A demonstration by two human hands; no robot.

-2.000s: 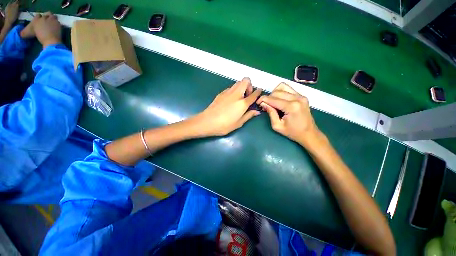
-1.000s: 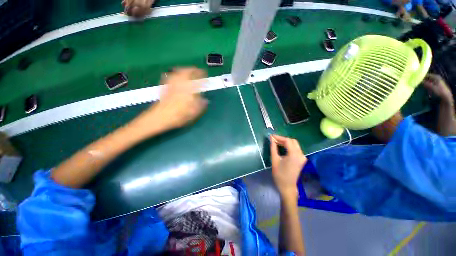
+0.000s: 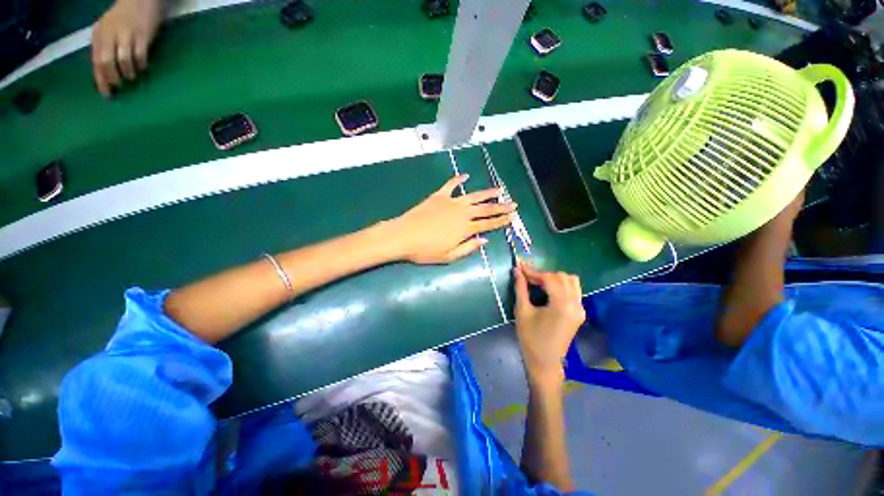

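Slim silver tweezers (image 3: 517, 228) lie on the green bench top, left of a black smartphone (image 3: 557, 177). My left hand (image 3: 453, 225) is open, palm down, its fingers spread and their tips over the tweezers, covering part of them. My right hand (image 3: 549, 315) is near the bench's front edge, just below the tweezers. Its thumb and forefinger are pinched on what looks like a very thin tool (image 3: 513, 250), hard to make out. Watch units with light rims stand on the belt, such as one (image 3: 356, 118) beyond the white rail.
A lime-green fan (image 3: 717, 150) stands at the right, beside another person's arm (image 3: 761, 276). A grey metal post (image 3: 477, 73) rises at the white rail (image 3: 315, 157). Another person's hand (image 3: 124, 48) is over the far side of the green belt (image 3: 194, 97).
The view has swung right since the first frame. My hands have parted. My left hand has moved from near the rail to the tweezers; my right hand stays low near the front edge.
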